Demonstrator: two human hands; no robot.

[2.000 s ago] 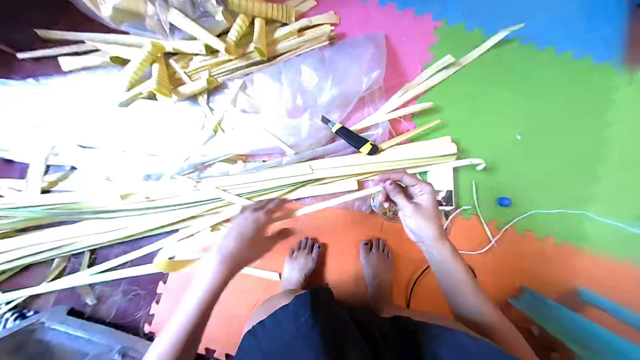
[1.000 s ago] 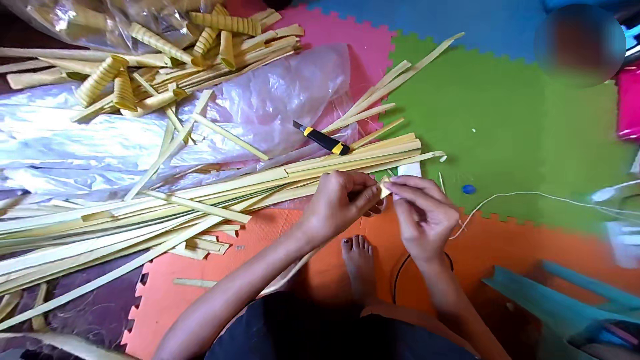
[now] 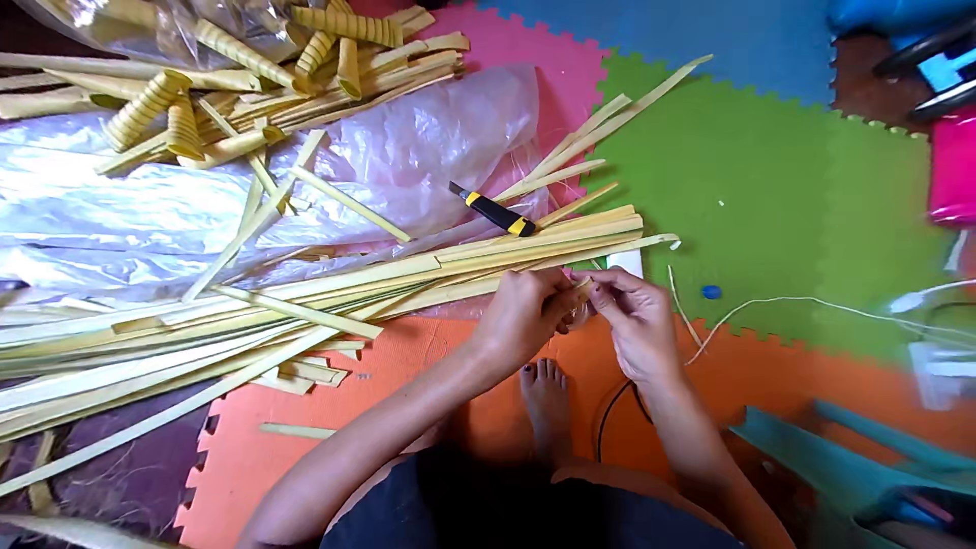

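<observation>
My left hand (image 3: 526, 316) and my right hand (image 3: 633, 316) meet at the centre, fingertips pinching a pale leaf strip (image 3: 584, 284) between them; most of the strip is hidden by the fingers. Just behind my hands lies a long bundle of pale yellow-green leaf strips (image 3: 381, 276), running off to the left. A black and yellow utility knife (image 3: 496, 213) rests at the back edge of this bundle, blade toward the upper left. At the upper left, several ribbed, wound leaf cones (image 3: 145, 110) sit on more strips and clear plastic sheeting (image 3: 427, 130).
Foam puzzle mats in orange (image 3: 427, 358), green (image 3: 762, 191), pink and blue cover the floor. A white cord (image 3: 808, 300) crosses the right side near a blue cap (image 3: 711, 292). A teal plastic object (image 3: 823, 450) stands at lower right. My bare foot (image 3: 546, 396) is below my hands.
My left hand, apart from the right two seconds ago, has come up to meet it. The long strip then stretched between them no longer shows at that length. The view has shifted somewhat.
</observation>
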